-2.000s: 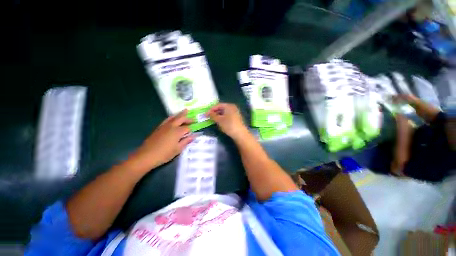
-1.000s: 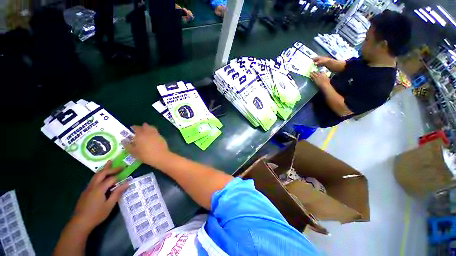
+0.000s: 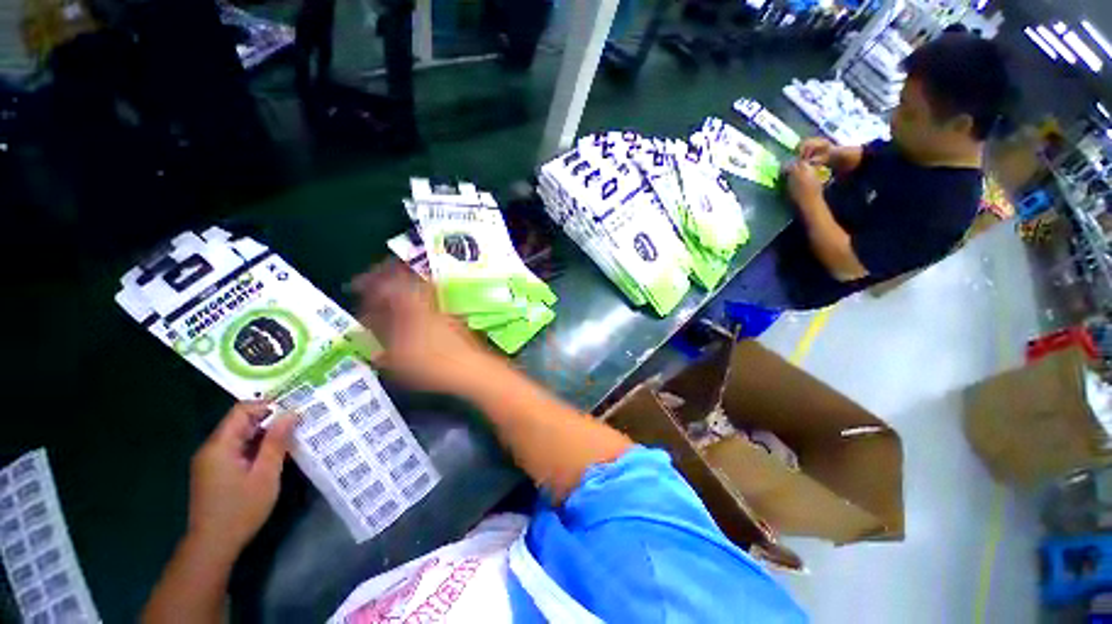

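Overlapping smart watch boxes (image 3: 253, 340) lie at the left front, their green bottoms towards me. The label sheet (image 3: 361, 452) with two columns of small barcodes lies over part of the green edge. My left hand (image 3: 242, 461) pinches the upper left corner of this sheet between thumb and finger. My right hand (image 3: 412, 327) is blurred, between the front boxes and the small box pile (image 3: 467, 252), covering the pile's left edge. Whether it holds anything cannot be told.
A spare label sheet (image 3: 40, 542) lies at the far left. The large fanned box stack (image 3: 641, 234) is by a pale post (image 3: 576, 92). An open cardboard carton (image 3: 799, 445) with crumpled paper stands at the bench edge. A person (image 3: 905, 201) in black works at boxes further right.
My right hand has moved right, off the front boxes' green part, towards the small pile. My left hand now grips the label sheet, which has moved up over the green edge.
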